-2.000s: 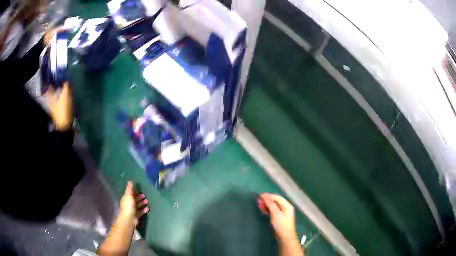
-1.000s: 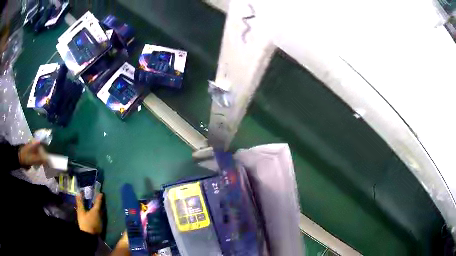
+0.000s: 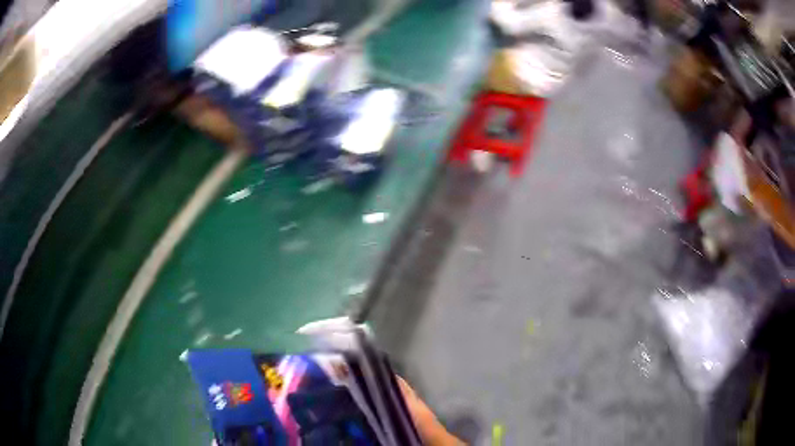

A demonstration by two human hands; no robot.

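A group of blue printed retail boxes [image 3: 288,401] is at the bottom edge, cut off by the frame. Their printed faces show pink streaks and a dark device picture, with dark and whitish edges stacked at the right. My right hand [image 3: 424,415] is against their right side and holds them; its fingers are mostly hidden and blurred. My left hand is not in view. The boxes are over the green bench [image 3: 253,261] near its right edge.
Blurred blue and white boxes [image 3: 296,96] stand farther up the bench. Small white scraps [image 3: 375,217] lie on it. A red stool [image 3: 501,126] is on the grey floor to the right. A whitish sheet or bag [image 3: 706,335] lies farther right.
The view has swung to another stretch of bench and the floor. The other worker and the loose boxes have left the picture. The retail boxes remain at the bottom, now with my right hand beside them.
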